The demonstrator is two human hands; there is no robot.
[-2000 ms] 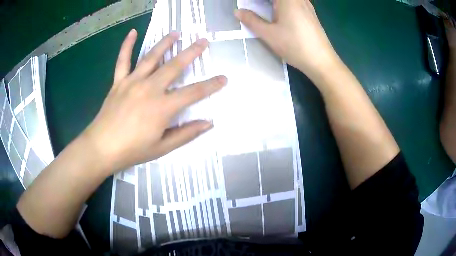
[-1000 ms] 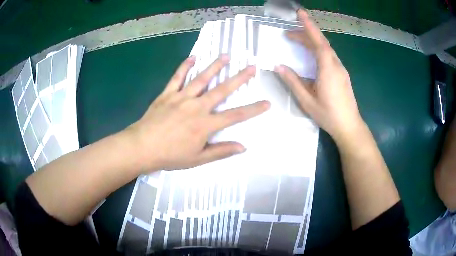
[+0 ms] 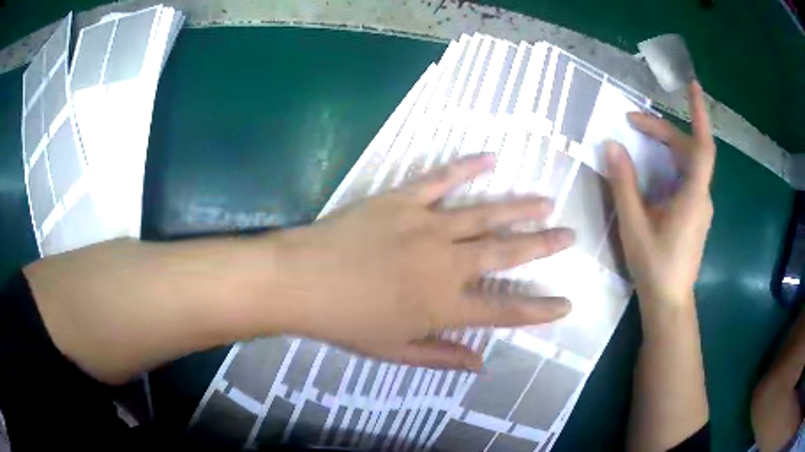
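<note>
A fanned stack of glossy white liner sheets with rows of grey rectangles [image 3: 521,380] lies in front of me, slanting up to the right. My left hand [image 3: 441,265] lies palm down across its middle, fingers spread, holding nothing. My right hand [image 3: 662,185] is at the stack's upper right corner, beside a bare white patch [image 3: 622,124]. A grey sticker [image 3: 668,62] hangs from the tip of one raised right finger. Thumb and another finger are bent over the white patch. Glare hides part of the sheets.
Another group of liner sheets [image 3: 115,62] lies at far left on the green surface [image 3: 238,115]. A pale curved strip [image 3: 353,19] crosses the top. A dark phone-like slab [image 3: 792,265] is at the right edge, with part of another person's arm [image 3: 781,388] below it.
The stack and both hands have shifted right in view, and the stack is tilted more. The sticker at my right finger shows more clearly. The left sheets show higher up.
</note>
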